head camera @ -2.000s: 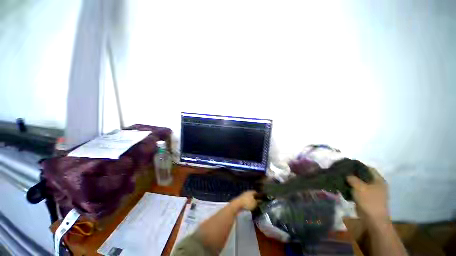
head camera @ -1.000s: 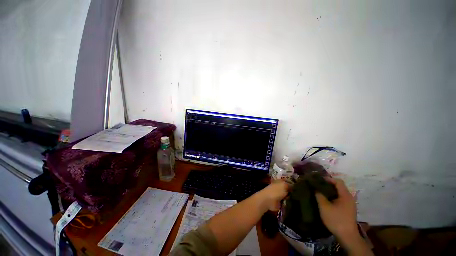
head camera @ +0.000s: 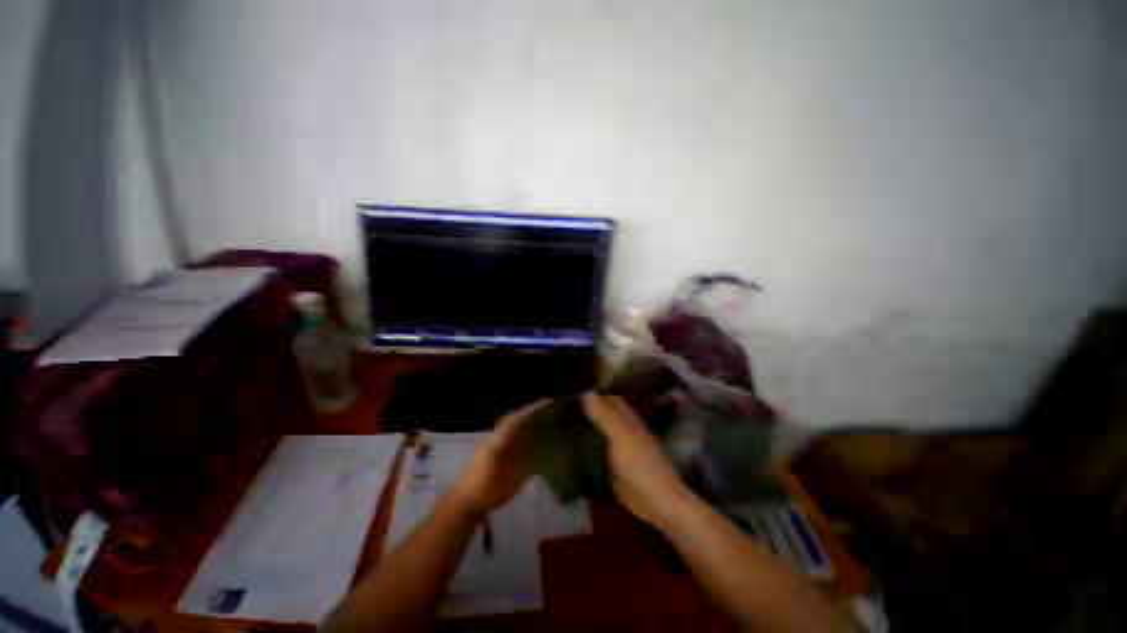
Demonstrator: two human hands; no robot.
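My left hand (head camera: pixel 497 463) and my right hand (head camera: pixel 630 460) hold a dark green garment (head camera: pixel 569 450) between them, bunched up above the desk in front of the keyboard (head camera: pixel 457 393). The frame is blurred, so the garment's type and fold cannot be told. Spec sheets (head camera: pixel 303 526) lie on the desk to the left, and more printed sheets (head camera: pixel 501 563) lie below my left hand with a pen (head camera: pixel 487 534) on them.
A monitor (head camera: pixel 485 278) stands behind the keyboard, a clear bottle (head camera: pixel 324 359) to its left. A maroon patterned cloth-covered object (head camera: pixel 136 408) is at the left with papers (head camera: pixel 161 312) on top. A maroon bagged bundle (head camera: pixel 704 346) and a calculator (head camera: pixel 789 537) are at the right.
Both hands have moved left with the green garment, from over the bagged items to in front of the keyboard. The calculator now shows. The view has turned to the right.
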